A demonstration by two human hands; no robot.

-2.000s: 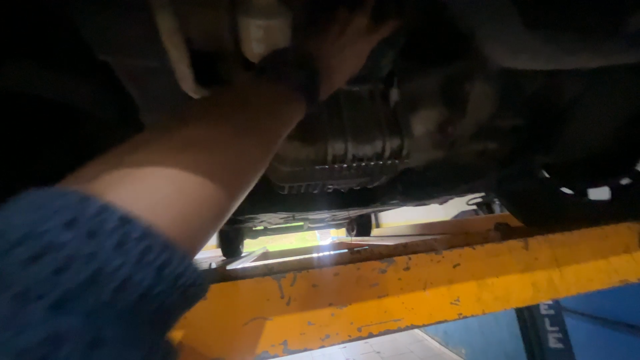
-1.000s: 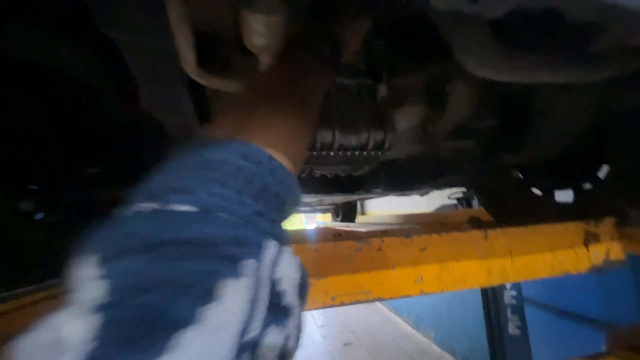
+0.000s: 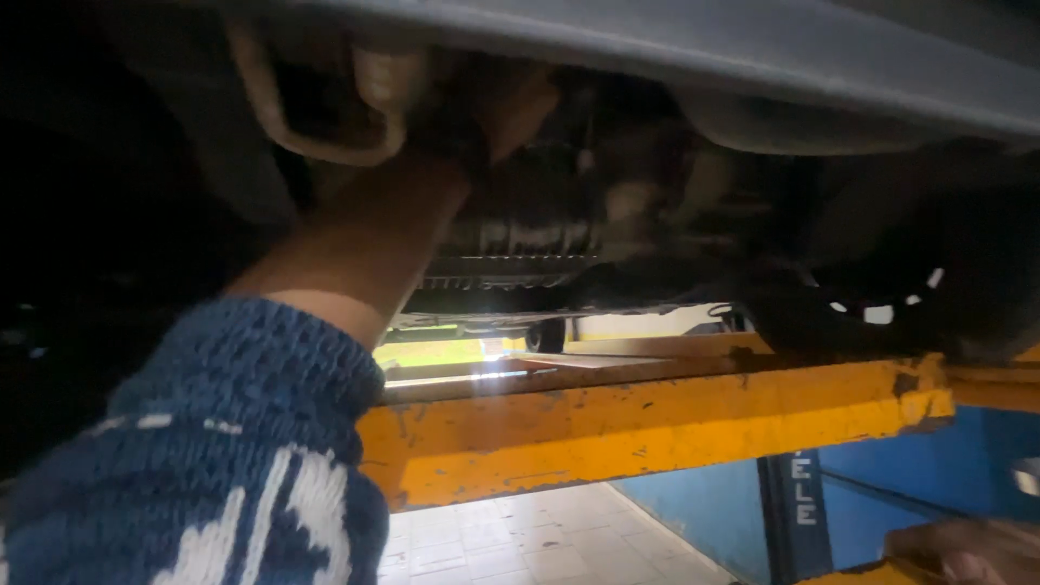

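My left hand (image 3: 520,110) reaches up into the dark underside of a vehicle, its forearm coming out of a blue and white knitted sleeve (image 3: 244,455). Shadow hides its fingers, so what it touches does not show. Beside the wrist hangs a bent metal pipe (image 3: 325,150) below a rounded metal part (image 3: 388,77). Behind the forearm is a ribbed metal casing with a toothed-looking lower edge (image 3: 520,244). My right hand (image 3: 967,552), blurred and cut off by the frame, is at the bottom right against a yellow metal part (image 3: 853,574).
A scuffed yellow steel lift beam (image 3: 650,422) crosses below the vehicle. A grey body edge (image 3: 650,57) runs overhead. A wheel (image 3: 877,301) sits in shadow at right. Beyond are a dark lettered post (image 3: 800,512), a blue wall (image 3: 910,479) and a tiled floor (image 3: 536,536).
The grey body edge and my right hand have come into view. My left arm stays raised under the vehicle; the view has shifted.
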